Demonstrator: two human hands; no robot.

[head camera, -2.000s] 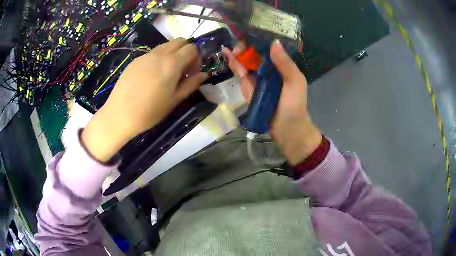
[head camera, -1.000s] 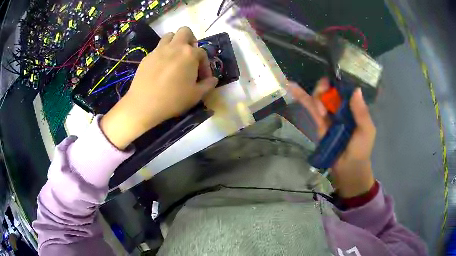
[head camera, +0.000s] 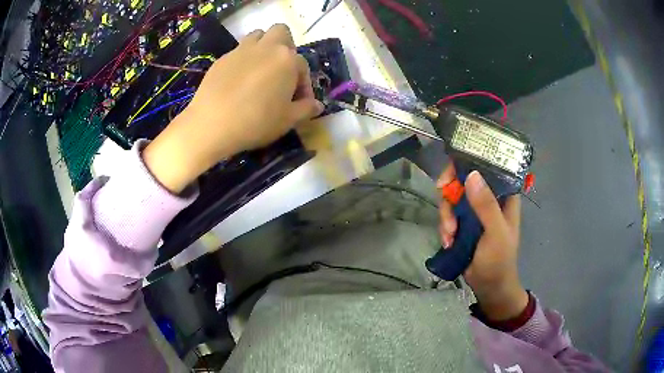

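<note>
My right hand (head camera: 489, 237) grips the blue handle of a glue gun or soldering gun (head camera: 488, 146) with an orange-red trigger and a grey labelled body. Its barrel points left, with the purplish tip (head camera: 344, 90) at the right end of the black plastic housing (head camera: 233, 193). My left hand (head camera: 251, 95) is over that end, fingers bent down, and hides what lies beneath them; I cannot tell if it holds a part. Yellow and blue lead wires (head camera: 164, 107) cross the housing's left part.
The housing lies on a white work pad (head camera: 378, 62) with yellowish tape. A pile of small circuit boards (head camera: 62, 55) with red wires is at the upper left. A green wire bundle or mesh (head camera: 78, 148) is at the left. A green mat (head camera: 510, 51) is at the upper right.
The gun first swung right, away from the housing; its tip is now back at the housing's right end, its body lower right than at first. My left hand has stayed over the housing.
</note>
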